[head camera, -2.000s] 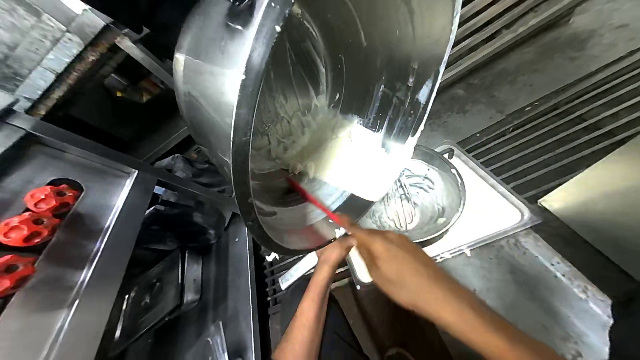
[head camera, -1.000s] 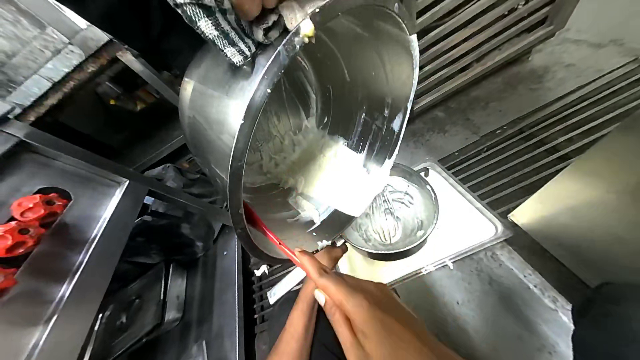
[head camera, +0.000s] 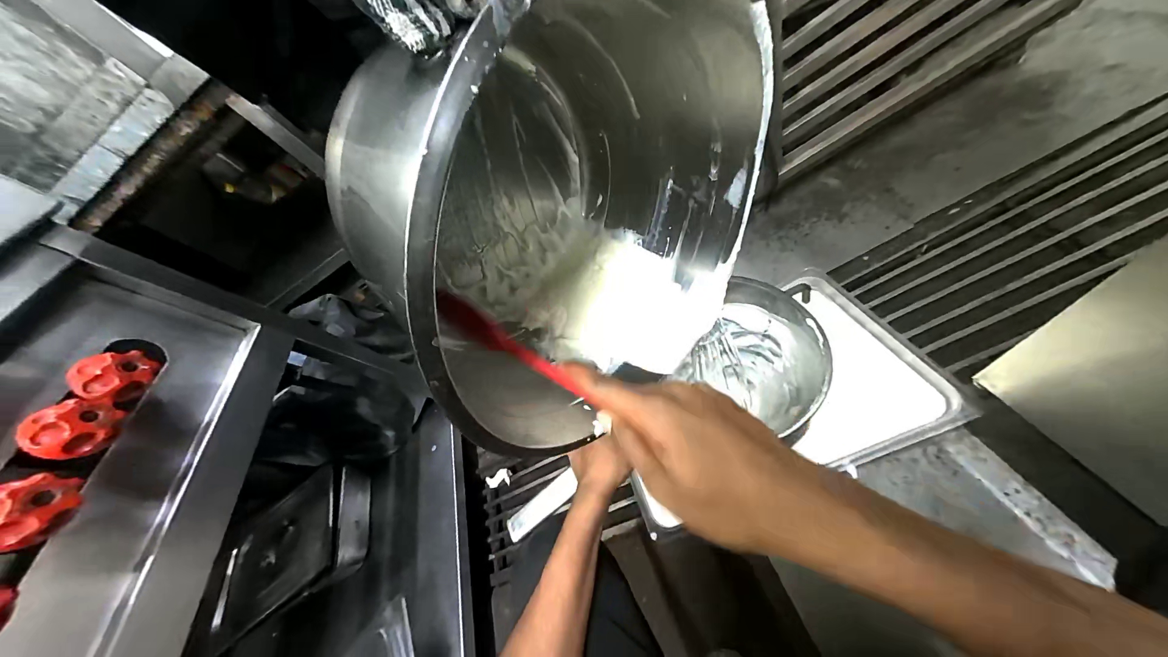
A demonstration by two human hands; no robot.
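Note:
A large steel pot (head camera: 379,182) is tilted, its mouth toward me, with thick white cream (head camera: 630,306) on its inner wall. My right hand (head camera: 680,438) grips a red spatula (head camera: 538,363), whose blurred head is inside the pot near the left rim. Below the pot's lower rim is my left hand (head camera: 599,465); its fingers are largely hidden behind the rim and my right hand. Right of the pot, a round steel bowl (head camera: 808,365) holds a whisk (head camera: 730,360) coated in white cream. The bowl rests over a rectangular tray (head camera: 949,401) of white cream.
At the pot's top edge is a checked cloth (head camera: 415,23). Red knobs (head camera: 68,429) line a steel counter at left. Metal grates (head camera: 1031,246) lie at right beside a steel panel (head camera: 1095,365). A white-handled utensil (head camera: 543,504) lies below the pot.
The red spatula's head has moved between the inside of the pot and its left rim. A hand with the checked cloth showed at the pot's top one second ago; now mostly the cloth shows.

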